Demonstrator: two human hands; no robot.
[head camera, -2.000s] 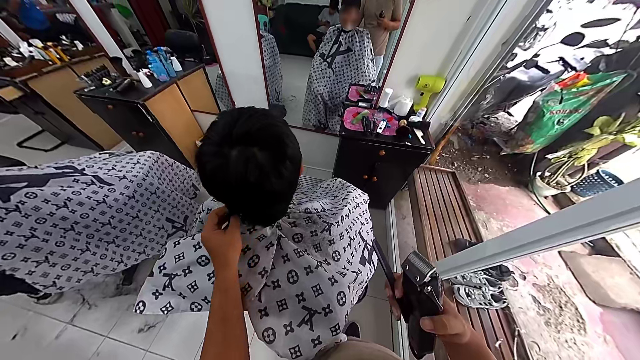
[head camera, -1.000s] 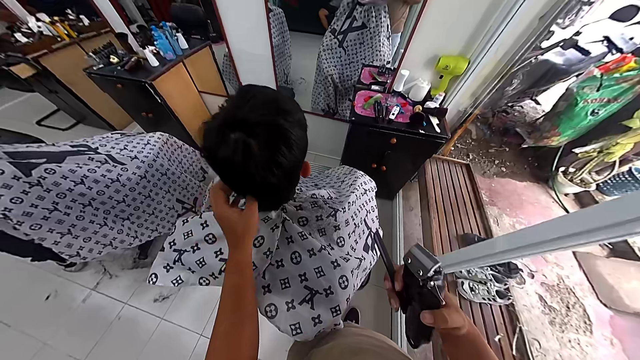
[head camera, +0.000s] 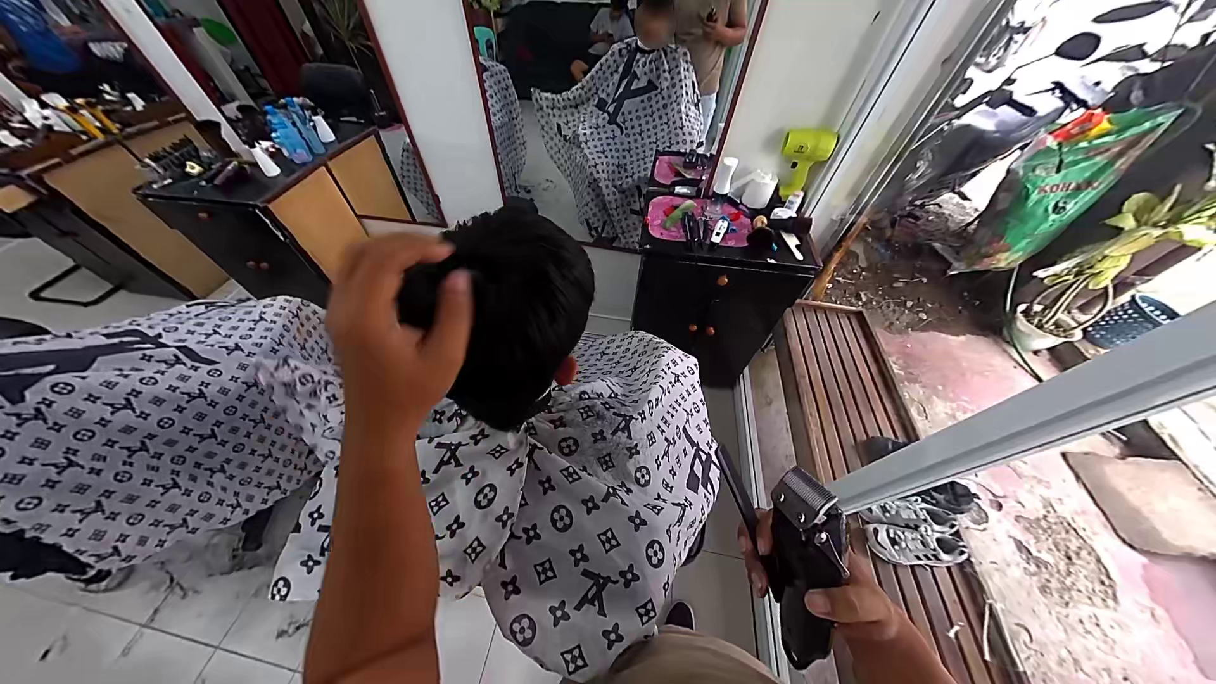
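Observation:
A person with short black hair (head camera: 522, 304) sits facing a mirror, draped in a white barber cape (head camera: 579, 532) with a black pattern. My left hand (head camera: 399, 323) is raised at the left side of the head, fingers apart and slightly blurred, holding nothing; whether it touches the hair I cannot tell. My right hand (head camera: 855, 598), low at the right and clear of the cape, grips a black hair clipper (head camera: 807, 570) with its blade end up. A thin black comb (head camera: 737, 483) sticks out from the fingers of that same hand.
A second caped person (head camera: 152, 427) sits at the left. Ahead, a black cabinet (head camera: 703, 318) bears barber tools below a green hair dryer (head camera: 807, 157). At the right are a slatted wooden bench (head camera: 845, 380), sneakers (head camera: 917, 541) and a metal frame bar (head camera: 1045, 408).
My left hand has risen from the nape to the left side of the head, and its fingers have spread. My right hand still holds the clipper and comb.

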